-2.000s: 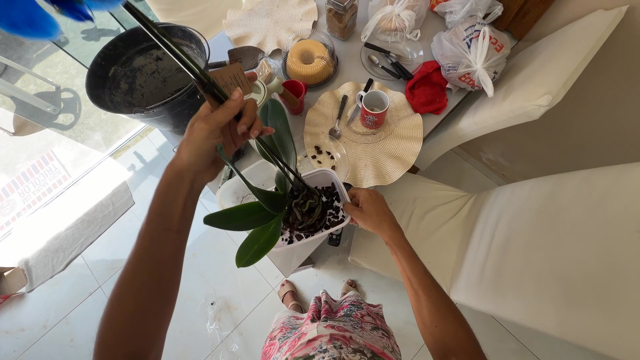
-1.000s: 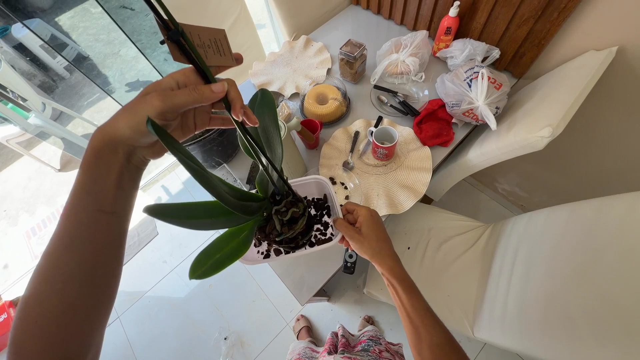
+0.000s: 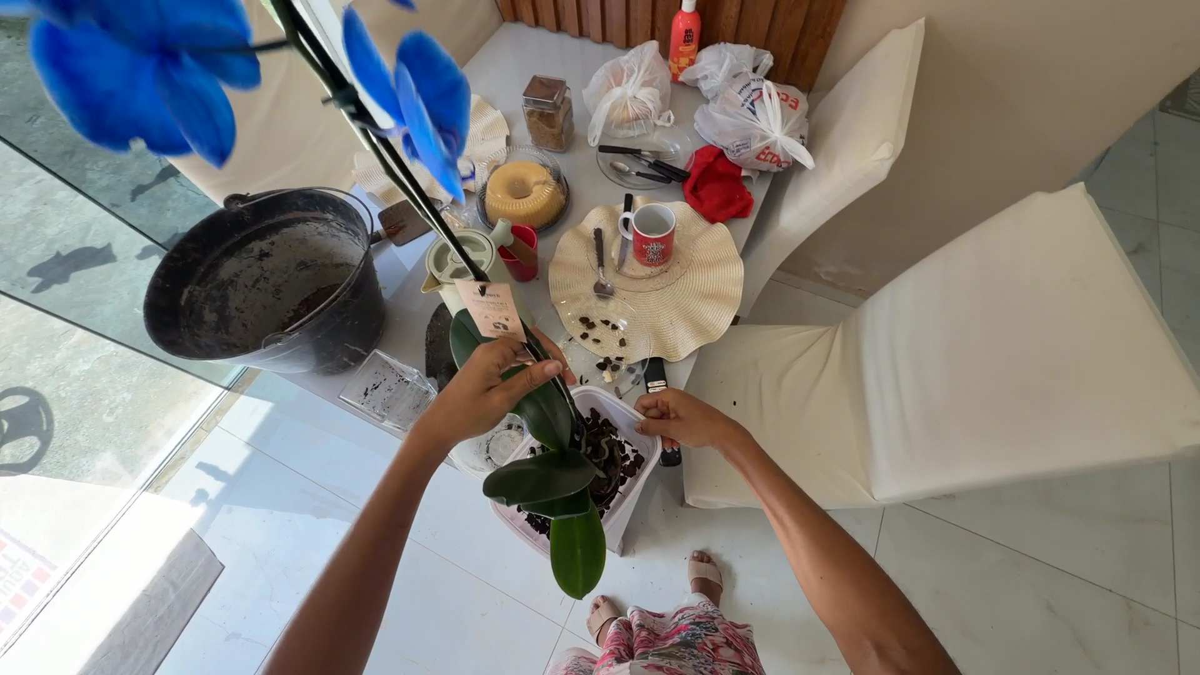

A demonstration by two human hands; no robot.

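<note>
A potted orchid with blue flowers [image 3: 429,94] leans up to the left, its green leaves [image 3: 539,478] hanging over a pale plastic container [image 3: 649,466] of dark bark chips. My left hand [image 3: 497,380] is closed around the orchid's stem, just below a pinkish paper tag [image 3: 491,309]. With its fingers, my right hand [image 3: 684,419] pinches the container's right rim. Behind that hand lies a black remote-like object [image 3: 654,375], partly covered. Roots show among the chips.
On the table stand a black bucket [image 3: 352,319], a ring cake [image 3: 525,193], a thermos jug [image 3: 459,258], a red mug [image 3: 653,234] on a wavy placemat [image 3: 717,281], a clear plate with bark pieces [image 3: 605,328] and plastic bags [image 3: 755,122]. A cream-covered chair [image 3: 984,356] is at right.
My left hand has moved down the stem toward the leaves, from near the top of the tag to below it. The blue flowers have come back into view. My right hand stays at the container's rim.
</note>
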